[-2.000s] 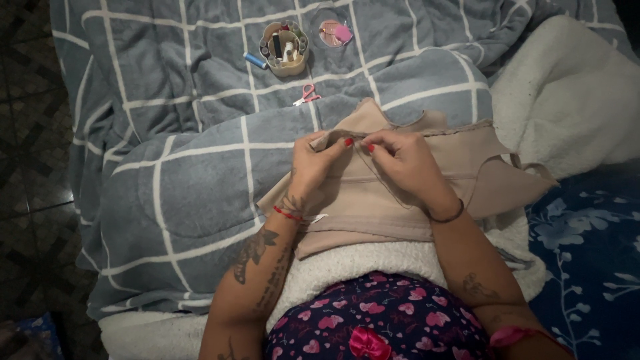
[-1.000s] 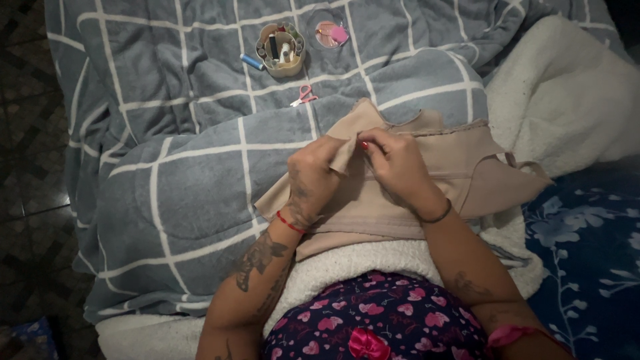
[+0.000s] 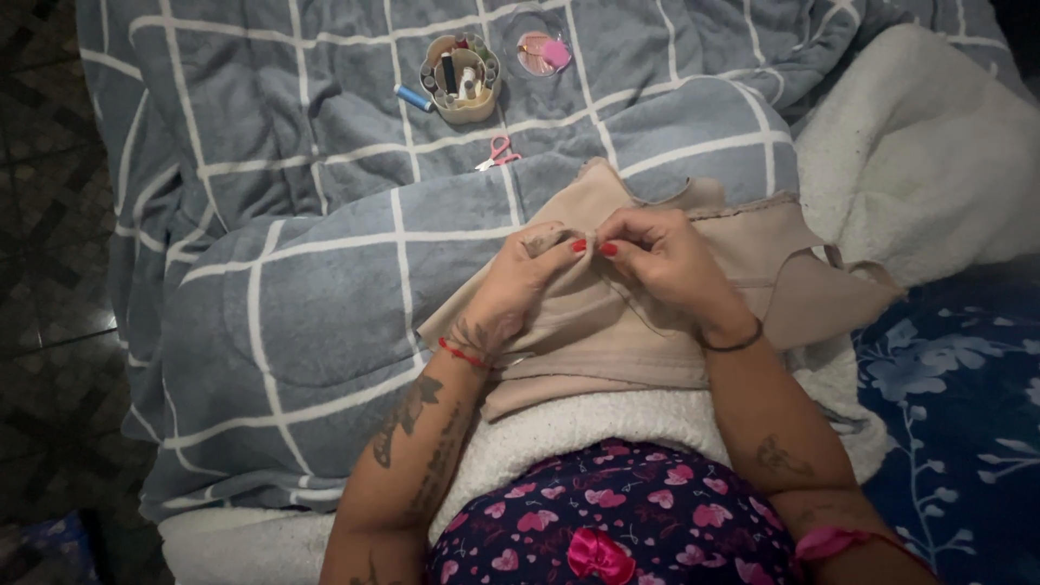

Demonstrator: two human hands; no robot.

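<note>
A beige fabric garment [image 3: 739,252] lies across my lap, with dark stitching along parts of its edges. My left hand [image 3: 528,280] pinches a gathered fold of it between thumb and fingers. Close beside it, my right hand [image 3: 662,260] has thumb and index finger pressed together at the same fold. A thin dark thread [image 3: 642,313] hangs in a loop below my right fingers. Whether a needle is between those fingertips cannot be seen. Small pink-handled scissors [image 3: 499,154] rest on the grey checked blanket just beyond the garment.
A scalloped container [image 3: 465,110] of thread spools stands on the grey checked blanket [image 3: 325,284]. Beside it are a blue thread spool [image 3: 413,98] and a round clear case [image 3: 538,50] with a pink item. A white fleece blanket [image 3: 918,162] and a blue floral cloth [image 3: 959,422] lie at right.
My left hand has turned from back up, a second ago, to thumb and fingertips showing at the fold. The raised flap of beige fabric is lowered. A loop of thread now shows below my right hand.
</note>
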